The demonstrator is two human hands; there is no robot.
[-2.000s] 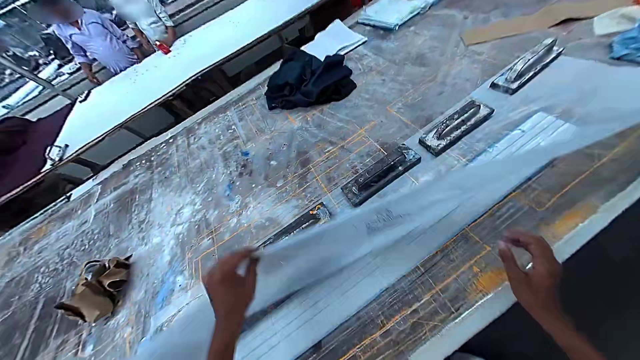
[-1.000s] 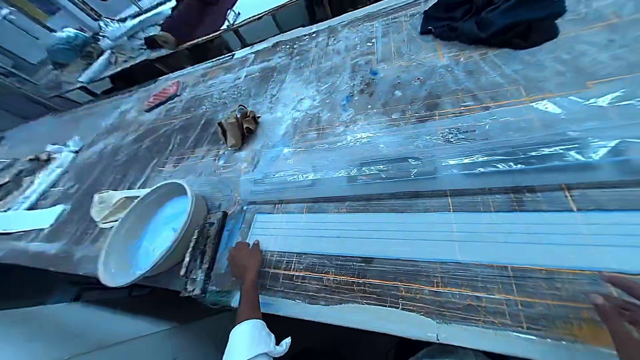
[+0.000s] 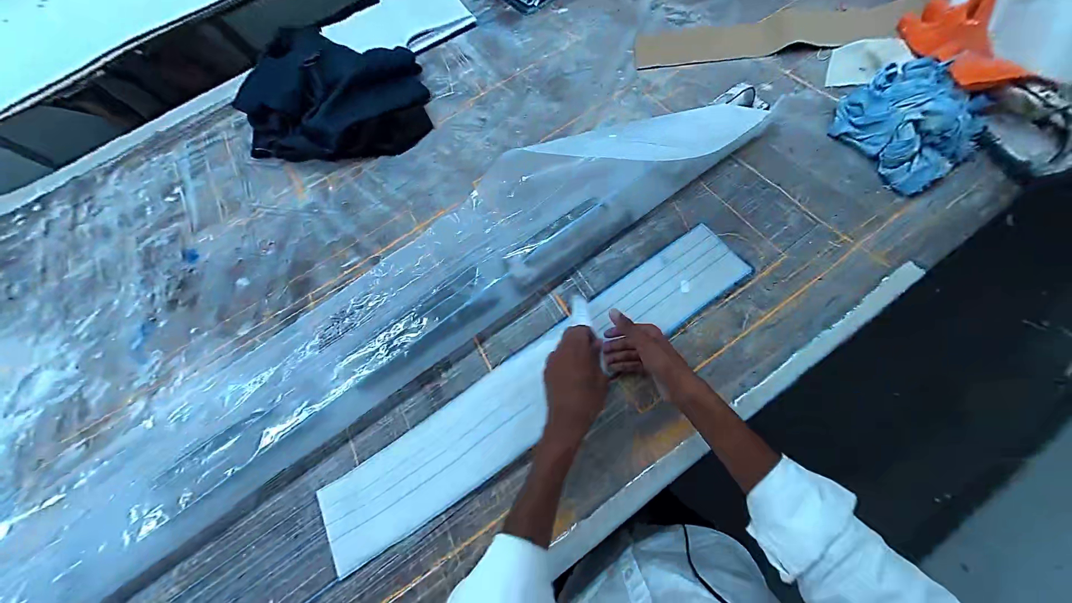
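Observation:
My left hand is closed around a small white object, whose kind I cannot tell, above a long white striped strip. Close beside it on the right, my right hand has its fingers partly curled; whether it touches the same object is unclear. The strip lies diagonally on the worn work table and has thin blue edging. Beyond it stretches a clear plastic sheet, crumpled and folded over at its far right end, with dark long shapes showing through.
A dark bundled cloth lies at the back left. Toward the back right are a brown cardboard strip, a crumpled blue cloth and an orange glove. The table's pale near edge runs diagonally past my forearms.
My hands, far apart one second ago, are now close together over the strip. The left one now holds a small white object. The view has swung to the right.

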